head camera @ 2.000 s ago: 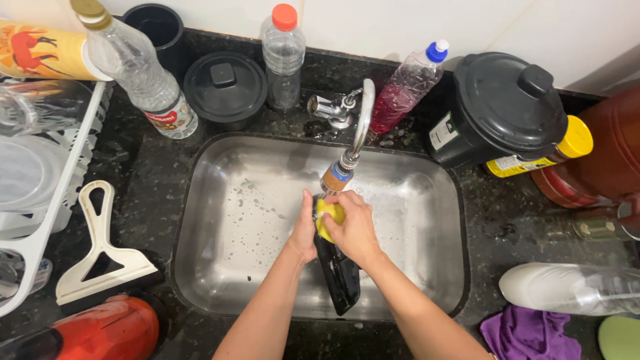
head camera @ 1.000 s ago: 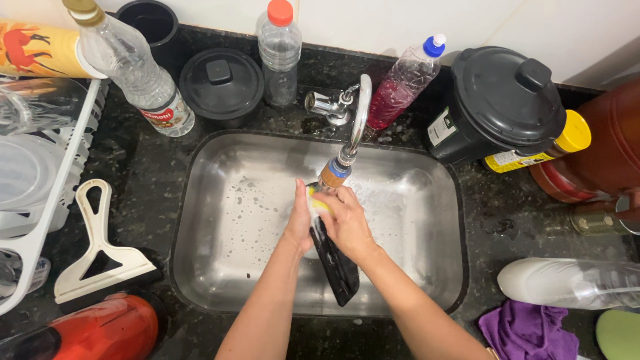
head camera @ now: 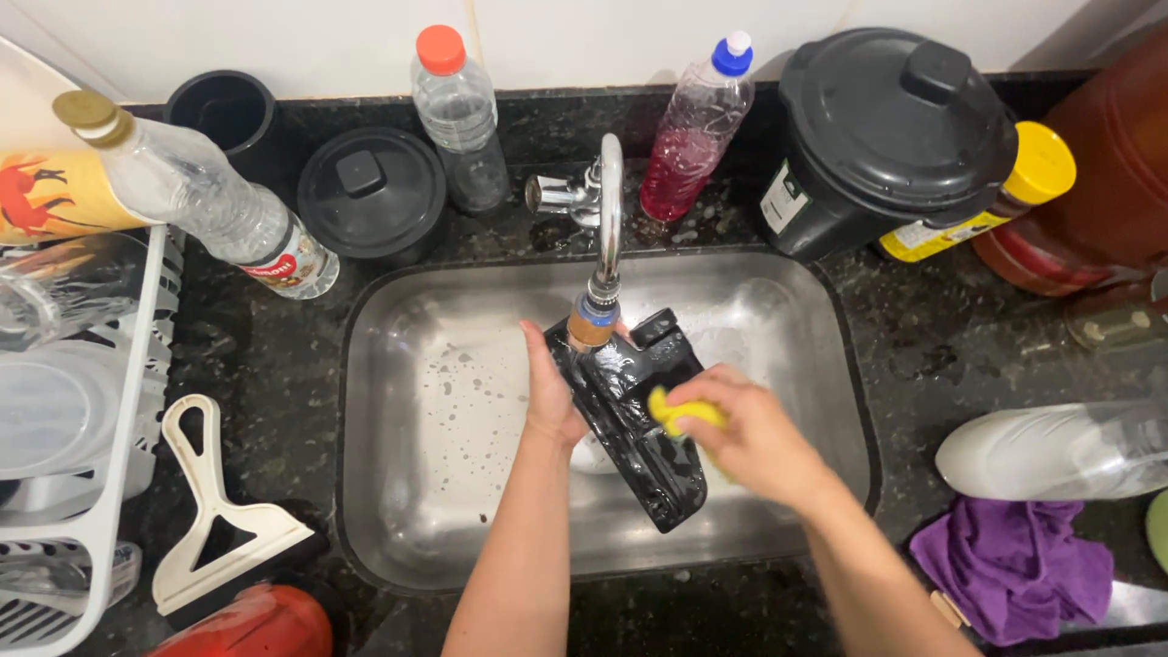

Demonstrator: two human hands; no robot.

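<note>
Under the chrome faucet [head camera: 610,219], my left hand [head camera: 552,388] holds a wet, glossy black plastic part [head camera: 652,401] by its left side; most of those fingers are hidden beneath it. The piece lies tilted over the stainless steel sink [head camera: 411,538], its upper left end just below the faucet's orange and blue nozzle [head camera: 593,321]. My right hand [head camera: 744,424] pinches a yellow sponge [head camera: 680,412] at the part's right side. The sponge is slightly blurred, so whether it touches the part is hard to tell.
Behind the sink stand a black lidded pot [head camera: 372,196], an orange-capped bottle [head camera: 456,119], a bottle of pink liquid [head camera: 693,137] and a black lidded bin [head camera: 885,137]. Left are a white dish rack [head camera: 137,365] and a squeegee [head camera: 214,511]. Right lies a purple cloth [head camera: 1013,566].
The black part has been turned so that its broad face shows. My right hand with the sponge has moved right and down, away from the faucet nozzle.
</note>
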